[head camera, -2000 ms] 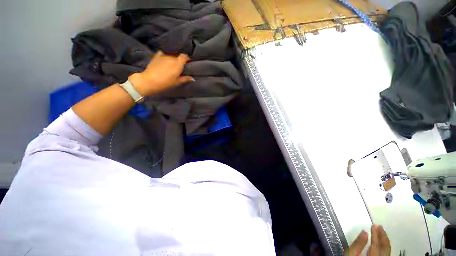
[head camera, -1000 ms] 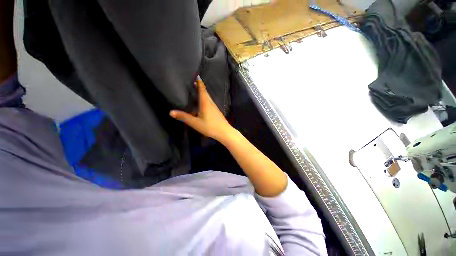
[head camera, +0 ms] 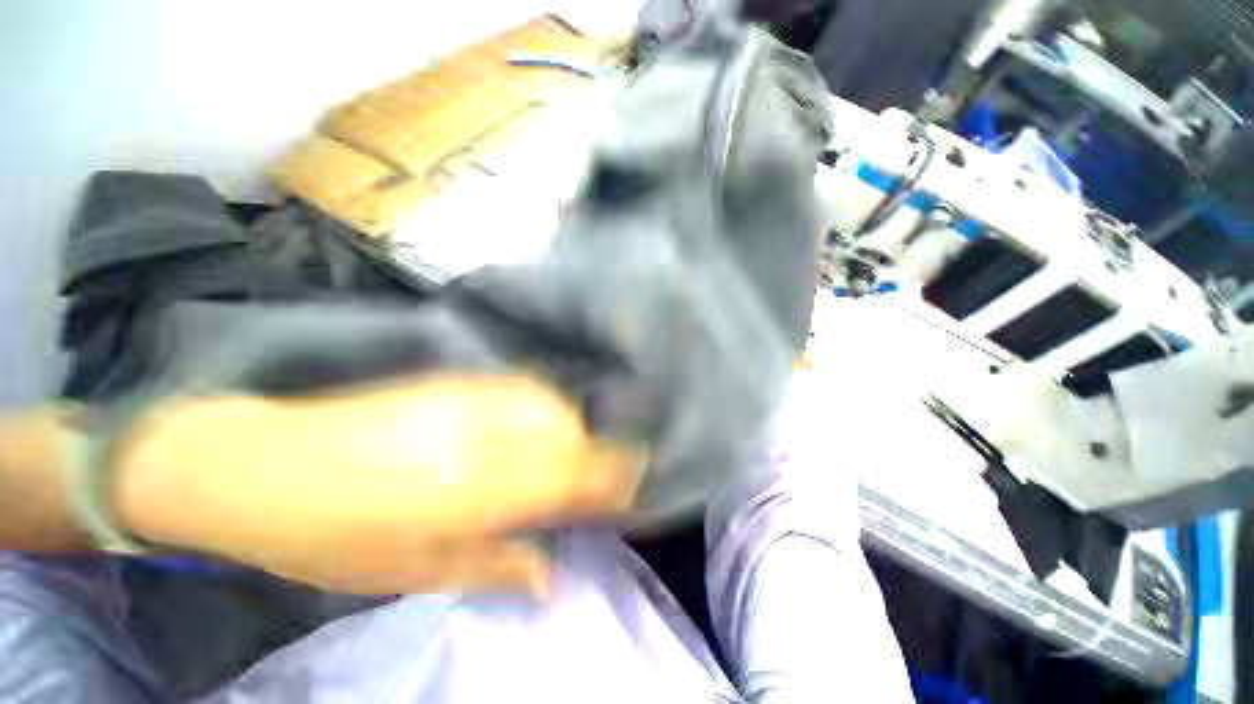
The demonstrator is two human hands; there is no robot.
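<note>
A dark grey garment [head camera: 674, 261], blurred by motion, hangs bunched over the front edge of the sewing table. My left hand [head camera: 385, 475], large and blurred, has its fingertips closed at the garment's lower part; a pale band is on the wrist. My right sleeve [head camera: 805, 591] reaches up to the garment, but the right hand is hidden behind the cloth. The white sewing machine [head camera: 1018, 275] stands behind and to the right, its needle area partly beside the garment.
More dark garments [head camera: 151, 255] are piled at the left. A brown board [head camera: 426, 117] forms the table's left end. Black snips [head camera: 963, 429] and dark scraps [head camera: 1052, 530] lie right on the white table, near a small control panel [head camera: 1155, 598]. Another workstation shows at the upper right.
The view has swung right toward the machine. The dark garment has moved from the left pile side to the table front. The left hand has come into view; the right is now hidden.
</note>
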